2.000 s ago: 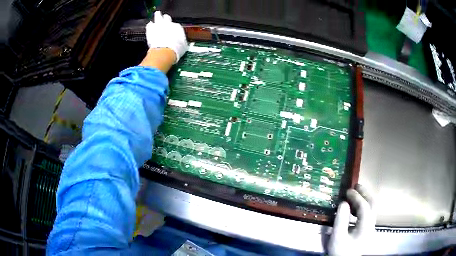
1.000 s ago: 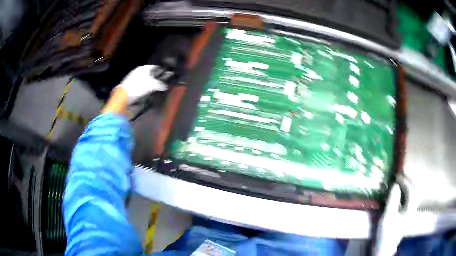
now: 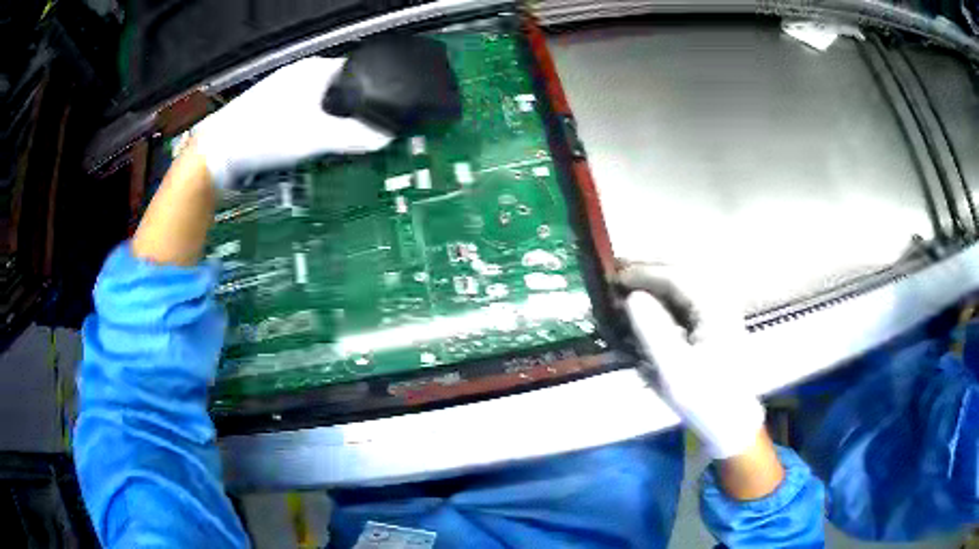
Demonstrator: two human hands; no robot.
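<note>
A large green circuit board (image 3: 429,247) lies in a black carrier with red-brown edge bars (image 3: 588,204) on the conveyor. My left hand (image 3: 285,123), in a white glove, holds a dark rounded object (image 3: 399,86), likely a scanner, over the upper part of the board. My left hand and forearm hide the board's upper left. My right hand (image 3: 682,349), gloved in white, is at the carrier's lower right corner. Its fingers are bent by the bar; whether they grip it is unclear. The picture is blurred.
The bare metal conveyor bed (image 3: 719,139) lies right of the carrier, with dark crossbars (image 3: 912,129) at its far end. The near silver rail (image 3: 483,424) runs along my front. Another person's blue clothing (image 3: 896,418) shows at the lower right. Dark red-brown-edged frames (image 3: 43,182) stand at left.
My left hand has moved from left of the carrier to over the board, with the dark object now clearly in it. The view has turned right. My right hand remains by the carrier's right corner.
</note>
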